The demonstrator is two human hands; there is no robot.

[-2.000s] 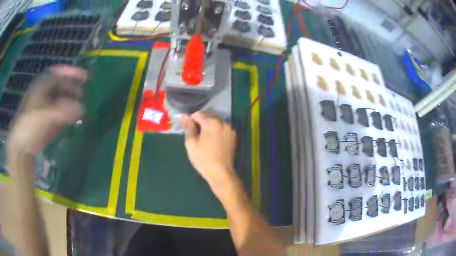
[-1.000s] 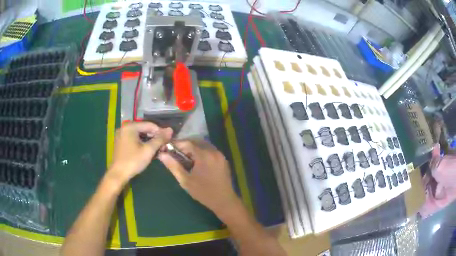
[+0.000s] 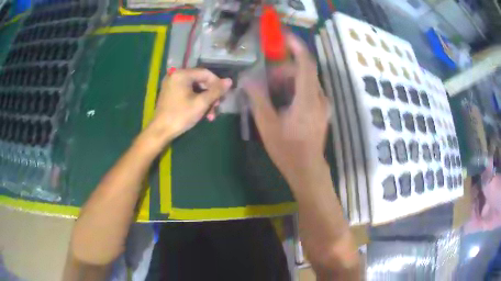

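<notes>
The clamp fixture (image 3: 225, 52) stands at top centre, partly cut off by the top edge. Its red clamp handle (image 3: 272, 35) sticks out at the fixture's right side. My left hand (image 3: 189, 101) is at the fixture's front left, fingers curled and thumb near the fingertips; whether it holds a small part is hidden. My right hand (image 3: 294, 112) is blurred, just below the handle, thumb and fingers apart; its fingers overlap the handle's lower end, and contact is unclear. A pale blurred strip (image 3: 245, 121) shows below the right thumb.
Stacked white foam trays (image 3: 354, 164) with dark modules and tan cutouts stand at right. A clear blister tray (image 3: 38, 93) of black parts lies at left. Another foam tray (image 3: 299, 13) shows behind the fixture. Yellow tape (image 3: 233, 213) marks the green mat (image 3: 220, 175).
My hands have parted from their meeting point in front of the fixture; the right moved right and up to the handle. The red handle now sits to the fixture's right. The view has shifted.
</notes>
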